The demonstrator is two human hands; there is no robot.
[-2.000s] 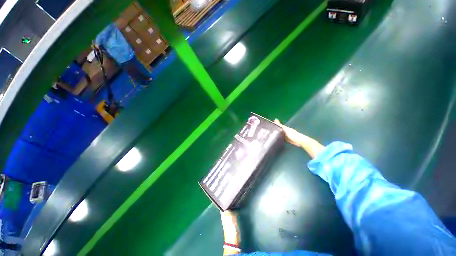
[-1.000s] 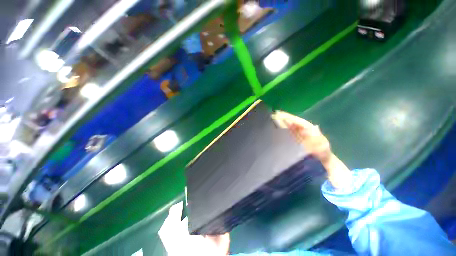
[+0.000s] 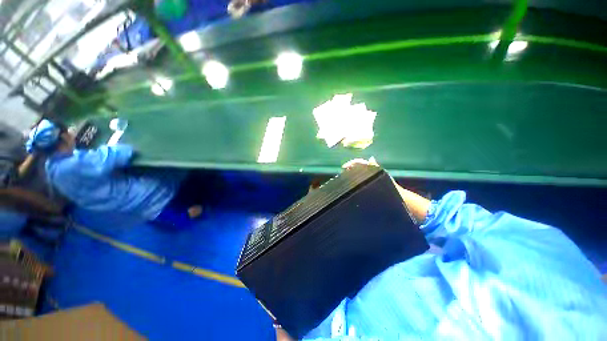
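Observation:
A black product box [image 3: 336, 253] is held tilted in front of my body, just off the near bench edge. Fine pale print shows on its narrow upper face. My right hand [image 3: 411, 201] grips the box's far right corner, partly hidden behind it. My left hand [image 3: 283, 334] is at the box's lower left corner, mostly hidden and small at the bottom edge of the picture. A label sheet [image 3: 272, 139] lies on the green bench beyond the box. A loose pile of spare label sheets [image 3: 346, 122] lies to its right, white with glare.
The green bench [image 3: 466, 133] runs across the view, with a bright green rail [image 3: 399, 45] behind. At left, a person in a blue smock [image 3: 100, 174] leans at the bench. A brown carton [image 3: 73, 325] is at bottom left, near a yellow floor line [image 3: 206, 274].
The view has swung left along the bench. The box has moved from over the bench to close before my body and turned. Label sheets and the neighbouring worker have come into view.

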